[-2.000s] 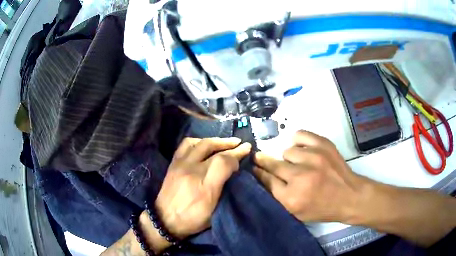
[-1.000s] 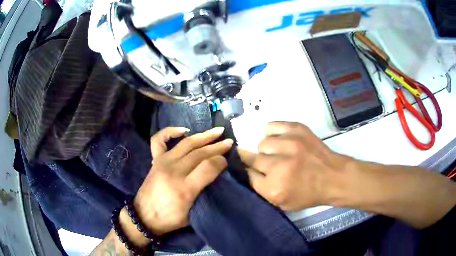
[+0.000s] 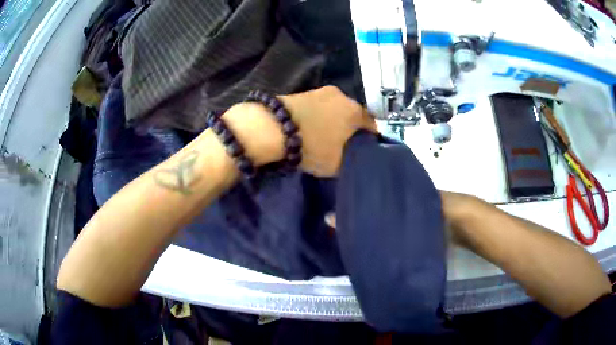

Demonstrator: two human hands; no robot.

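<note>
The navy denim garment piece hangs in a blurred fold in front of the sewing machine, over the table's front edge. My left hand is closed on the top of the fold, close to the needle area. My right hand is mostly hidden behind the fold; a fingertip shows at its left side and my right wrist at its right. What my right hand holds cannot be seen. More navy cloth lies under my left forearm.
The brown pinstripe garment is heaped at the upper left. A smartphone and red-handled scissors lie at the right. A measuring tape runs along the table's front edge.
My left hand has lifted the navy cloth up from the machine bed. My right hand has gone behind the cloth. The camera view has shifted, so the machine sits further right.
</note>
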